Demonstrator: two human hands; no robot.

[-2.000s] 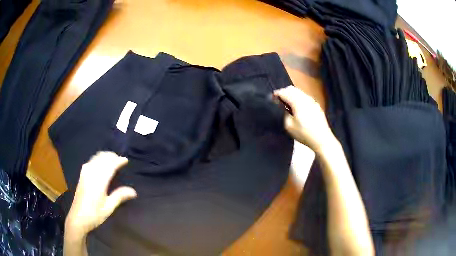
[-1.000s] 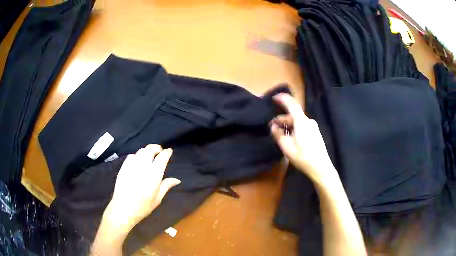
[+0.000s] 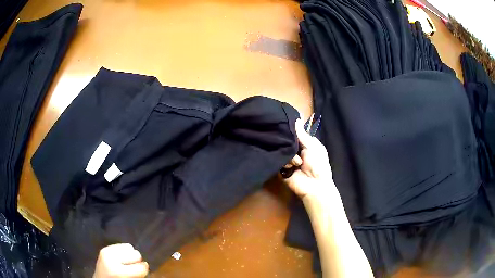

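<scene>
A black garment point(image 3: 217, 174) lies bunched and partly folded in front of me, with two white labels point(image 3: 99, 158) on its left part. My right hand point(image 3: 312, 168) holds the garment's right edge. Thread snips point(image 3: 312, 125) are in the same hand, their silvery blades pointing up past the fingers and a dark handle loop below. My left hand point(image 3: 120, 261) is at the bottom edge of the picture, partly cut off, with its fingers curled on the garment's near part. Whether it grips cloth is unclear.
A thick pile of folded black garments point(image 3: 404, 146) stands at the right. A long black piece point(image 3: 32, 81) lies at the left. Shiny clear plastic point(image 3: 19, 250) is at the lower left. A small white scrap point(image 3: 176, 255) lies on the orange-brown table point(image 3: 179, 32).
The garment has been turned and gathered from a flatter spread. My left hand has moved down towards the bottom edge. My right hand has shifted slightly down, and the snips' blades now show.
</scene>
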